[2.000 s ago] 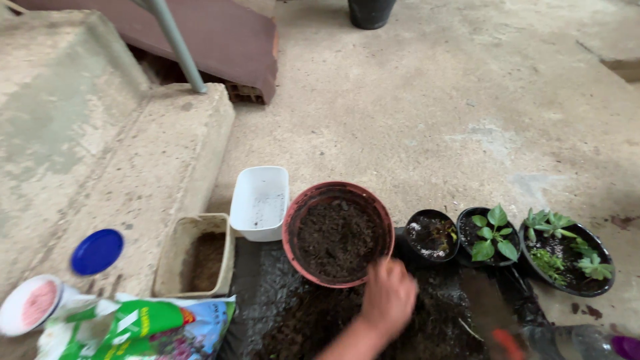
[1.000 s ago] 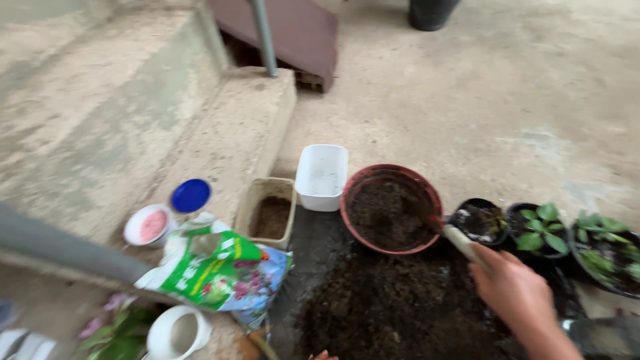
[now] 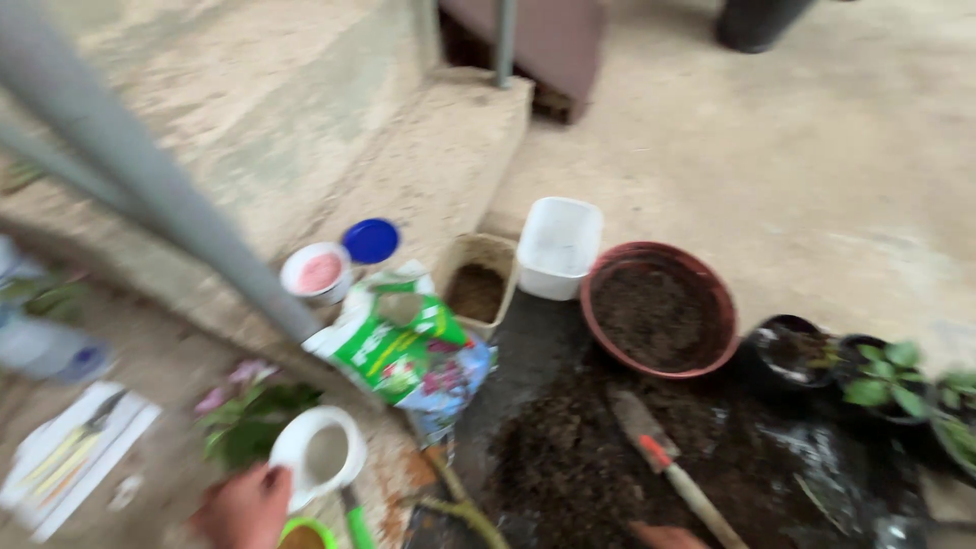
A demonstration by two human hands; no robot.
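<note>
My left hand is at the lower left, its fingertips at the rim of a white plastic tub with greyish contents; blur hides whether it grips. Only a small part of my right hand shows at the bottom edge, beside the wooden handle of a hand trowel that lies on the dark soil. Above the trowel stands a reddish-brown round pot filled with soil. A green and white potting-soil bag lies left of the loose soil, with a green-handled tool near the white tub.
A white rectangular container, a beige container with soil, a blue lid and a tub of pink granules stand near the concrete step. Potted plants line the right. A metal railing crosses the left, above a plastic bottle.
The trowel, held in my right hand over the round pot's edge a second ago, now lies on the soil. My left hand has come to the white tub. The view has swung left.
</note>
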